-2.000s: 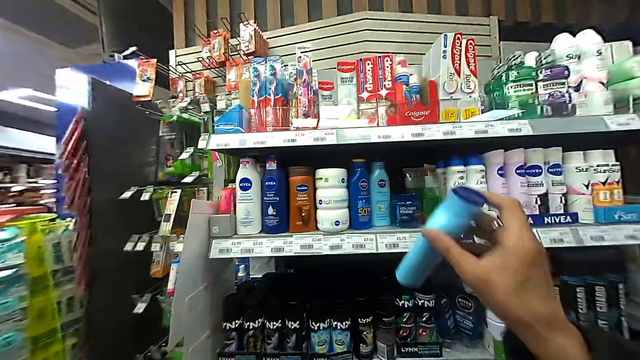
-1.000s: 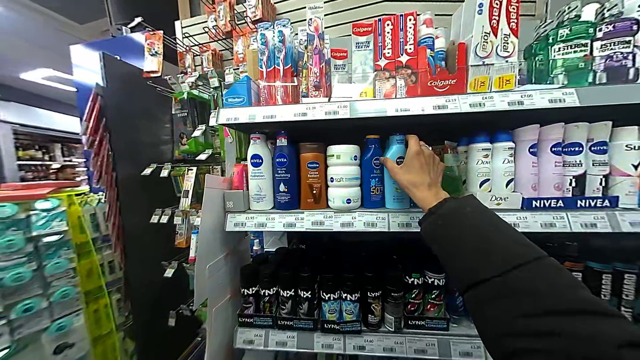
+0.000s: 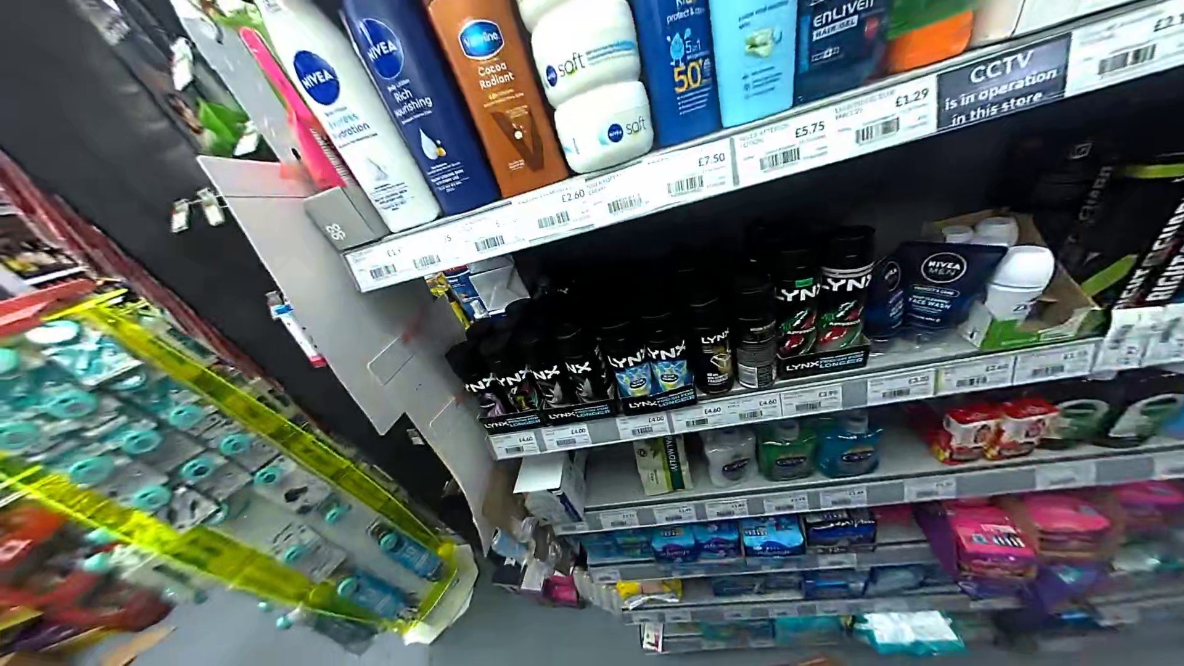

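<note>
Neither of my hands shows in the head view now. On the upper shelf in view stand a light blue bottle (image 3: 755, 60), a dark blue sun lotion bottle (image 3: 680, 69), stacked white Nivea Soft jars (image 3: 603, 126), a brown Vaseline bottle (image 3: 504, 102), a dark blue Nivea bottle (image 3: 421, 106) and a white Nivea bottle (image 3: 347, 116). Black Lynx spray cans (image 3: 846, 296) fill much of the shelf below, beside a Nivea Men face wash tube (image 3: 942, 287).
Lower shelves hold soap pump bottles (image 3: 849, 446), red packs (image 3: 994, 430) and pink packs (image 3: 990, 541). At the left stands a rack with yellow edging (image 3: 240, 388) and hanging packets. A white side panel (image 3: 314, 287) borders the shelving.
My hand held the light blue bottle away from the shelf, then was on it at the shelf. Now the bottle stands there and the hand is out of view. The view has tilted down.
</note>
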